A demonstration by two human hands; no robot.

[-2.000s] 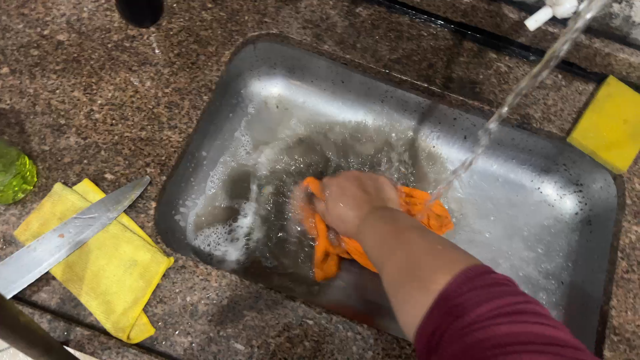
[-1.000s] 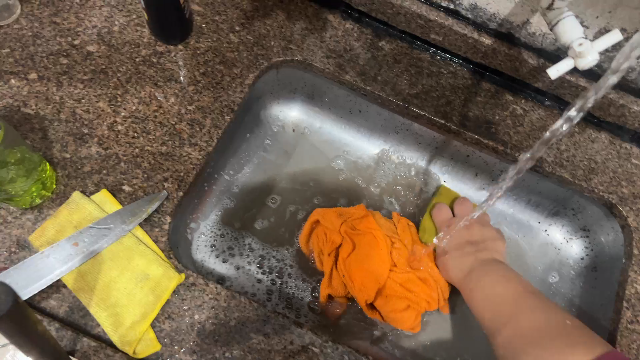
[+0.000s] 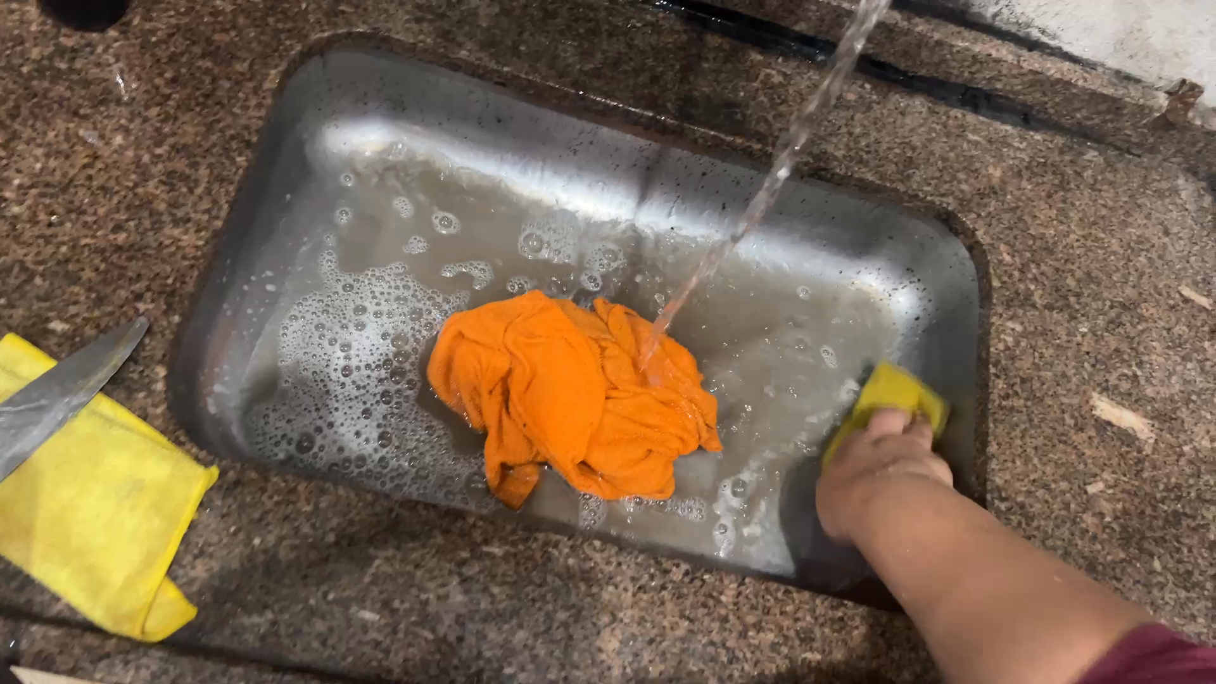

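My right hand grips a yellow-green sponge against the right end of the stainless steel sink. A crumpled orange cloth lies in shallow, soapy water in the middle of the basin, apart from the hand. A stream of running water falls onto the cloth's right part. White suds float left of the cloth. My left hand is out of view.
On the speckled granite counter, left of the sink, a folded yellow cloth lies under a knife blade. A dark object stands at the upper left. The wall rises at the upper right.
My right hand has let go of the orange cloth, held two seconds ago, and moved with the sponge to the sink's right end. The yellow sponge seen earlier on the right counter no longer lies there.
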